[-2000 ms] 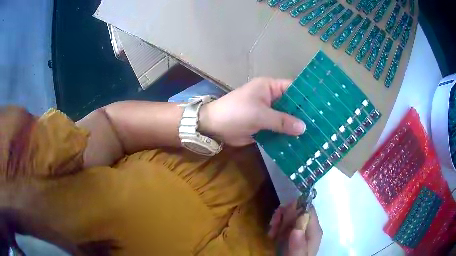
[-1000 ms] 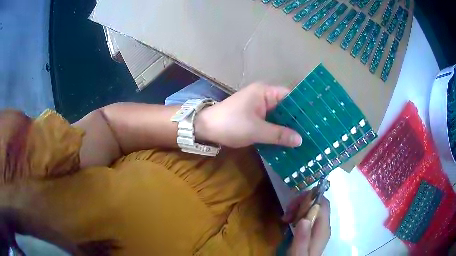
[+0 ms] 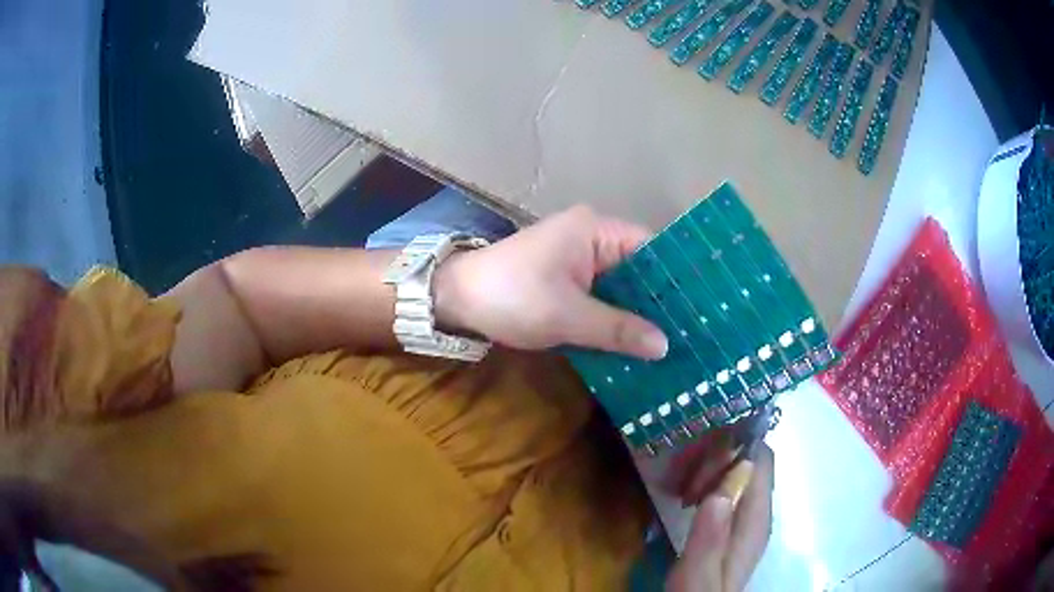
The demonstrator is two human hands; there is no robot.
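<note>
My left hand [image 3: 526, 287], with a pale watch at the wrist, holds a green circuit board panel [image 3: 740, 272], thumb on top and fingers mostly hidden behind it. Score lines divide the panel into several strips. White parts and silvery connectors line its lower edge. My right hand [image 3: 740, 526] is partly cut off by the bottom edge and grips side cutters [image 3: 757, 434] with yellowish handles. Their small metal jaws are at the panel's connector edge, towards its right part. The blur hides whether they touch it or are closed.
Single circuit boards [image 3: 792, 58] lie in rows on the cardboard sheet [image 3: 462, 93]. Red bubble wrap [image 3: 913, 335] on the white table [image 3: 798, 497] at the right bears another panel [image 3: 967, 474]. A round white tub [image 3: 1003, 231] with green pieces stands at the right edge. Cardboard boxes [image 3: 318, 162] are at the left.
The panel and my left hand have moved a little left and down in the picture. The cutters have shifted right along the connector edge. The surroundings have shifted slightly left in view.
</note>
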